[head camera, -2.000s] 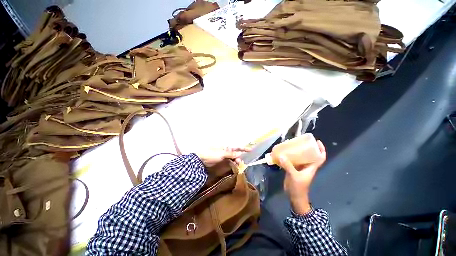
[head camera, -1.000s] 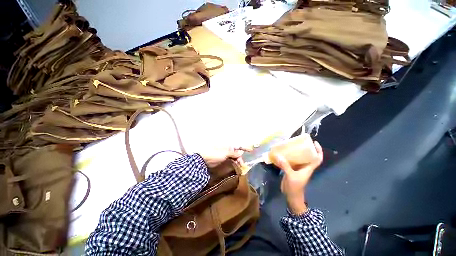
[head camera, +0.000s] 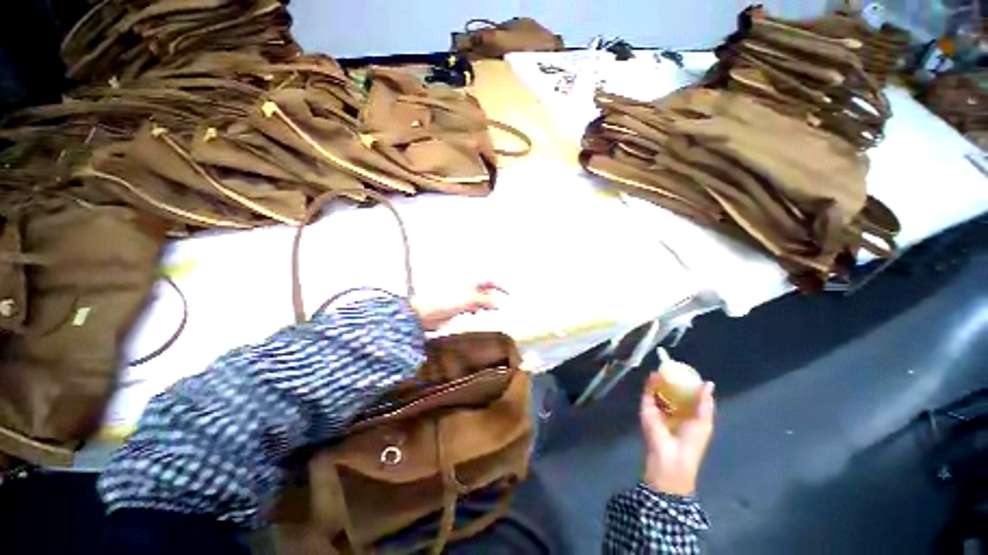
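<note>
A brown handbag (head camera: 423, 444) hangs at the near edge of the white table, its zipped mouth facing up and a small metal ring on its front. One strap loop stands up on the table. My left hand (head camera: 460, 307) is just above the bag's far top side, fingers apart, and seems to hold nothing. My right hand (head camera: 677, 425) is to the right of the bag, over the dark floor, closed around the translucent peach-orange squeeze bottle (head camera: 679, 387). The bottle's pale nozzle points up, apart from the bag.
Overlapping brown bags (head camera: 260, 141) lie along the table's left and back. Another bag (head camera: 81, 309) lies at the left edge. A stack of bags (head camera: 748, 163) is at the right on the white table (head camera: 542, 249). Clear plastic hangs from the table's near edge.
My left hand has let go of the bag's zipper end. My right hand has moved down and away with the bottle, now turned nozzle up. The camera view has turned.
</note>
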